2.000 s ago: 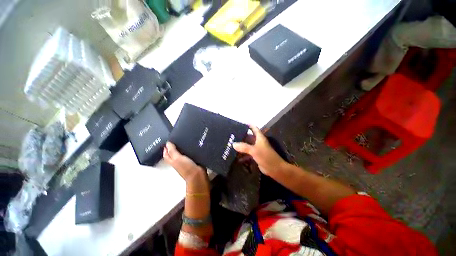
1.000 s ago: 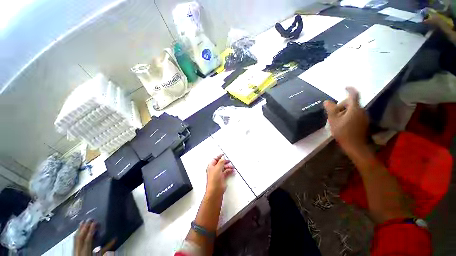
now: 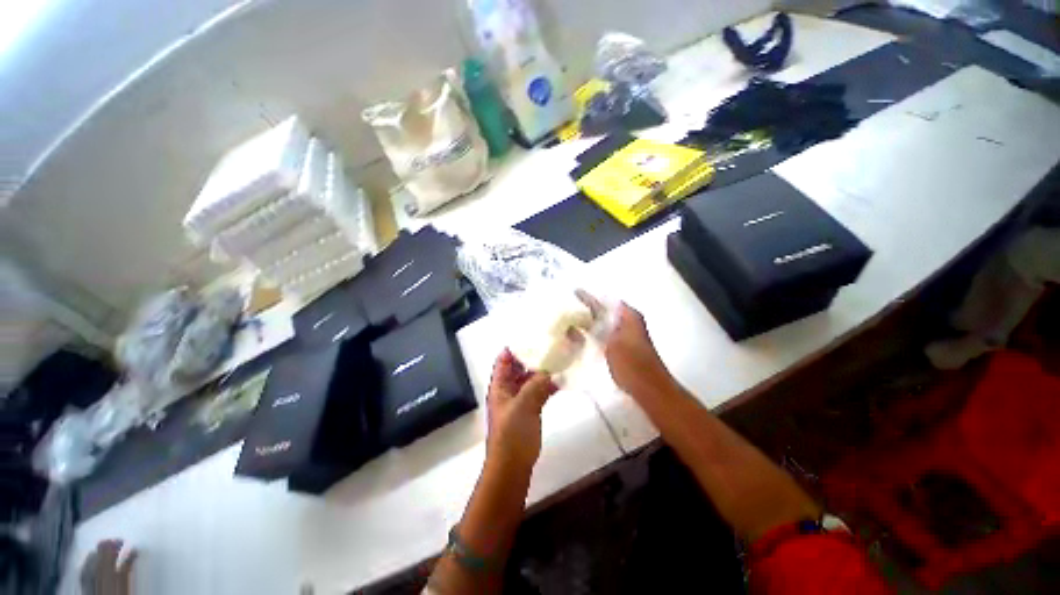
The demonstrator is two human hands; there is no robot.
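Observation:
A pale, bun-like item (image 3: 566,346) is between my hands above the white table, against the pale tabletop. My left hand (image 3: 518,401) pinches its near left side. My right hand (image 3: 628,346) holds its right side. A crinkled clear plastic bag (image 3: 508,265) lies just behind it; whether they are joined is unclear. A closed black gift box (image 3: 773,238) sits on another black box to the right of my hands. Another closed black box (image 3: 421,378) is to the left.
More black boxes (image 3: 291,413) lie at left, some overlapping. Yellow sleeves (image 3: 646,180), a cloth bag (image 3: 430,145) and stacked white trays (image 3: 279,209) are at the back. Another person's hand (image 3: 108,570) shows at lower left. A red stool (image 3: 1000,418) is at right.
My hands have come together on the pale item; my right hand has left the box stack. The other person's hand has left the black boxes at left, which now stand closer to their neighbour.

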